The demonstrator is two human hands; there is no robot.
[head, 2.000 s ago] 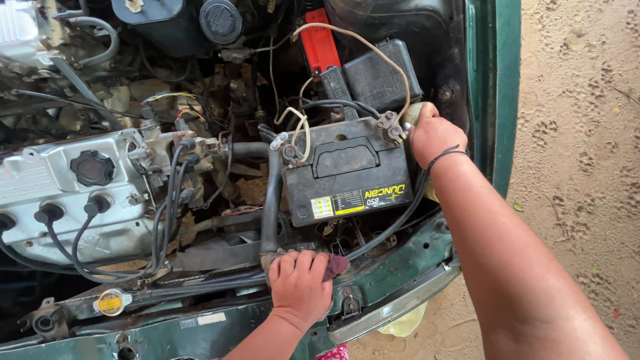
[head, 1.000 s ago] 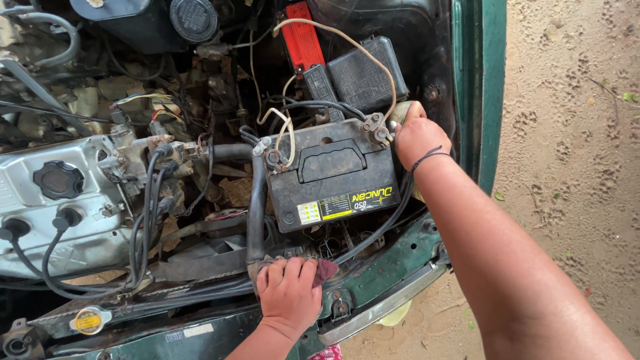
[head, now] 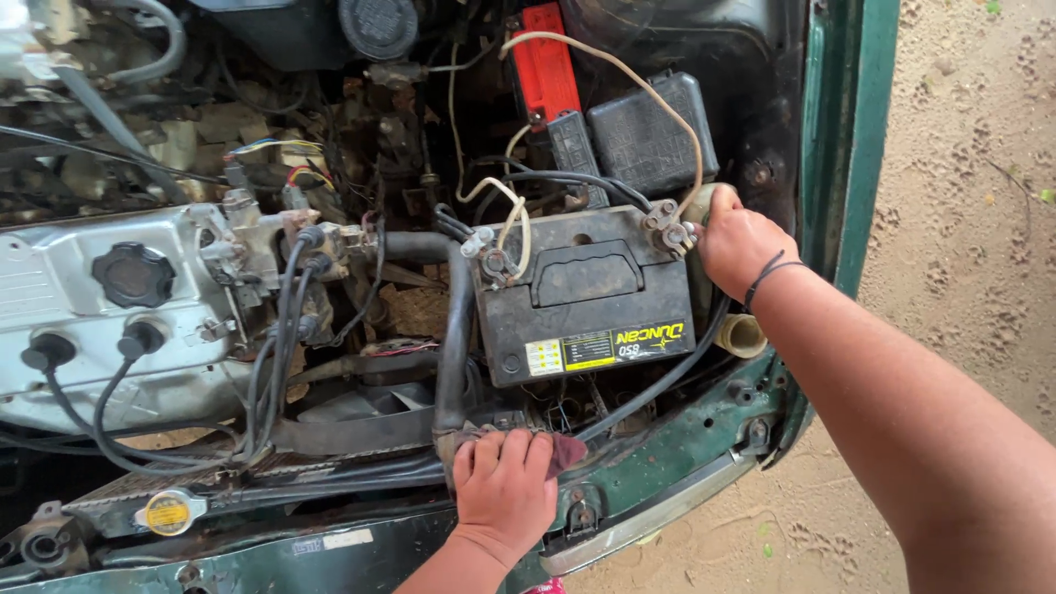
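A black Duncan car battery (head: 577, 305) sits in the engine bay, a cable clamp on each terminal. My right hand (head: 740, 243) is at the right battery terminal clamp (head: 670, 229), its fingertips touching or just beside the clamp's bolt; its grip is partly hidden. Under and behind that hand is a pale plastic reservoir with an open neck (head: 741, 336). My left hand (head: 505, 487) rests on the front crossmember below the battery, fingers curled over a dark reddish cloth (head: 567, 454) beside the lower end of the black radiator hose (head: 454, 355).
A silver valve cover with a black oil cap (head: 133, 275) lies left. The yellow-labelled radiator cap (head: 171, 512) is at lower left. Behind the battery are a black fuse box (head: 652, 132) and a red plastic cover (head: 546, 62). Loose beige wires arch over the battery. A green fender (head: 850, 165) borders sandy ground.
Both hands stay in nearly the same places, the right at the terminal clamp and the left on the cloth. The reservoir's open neck now shows below my right wrist.
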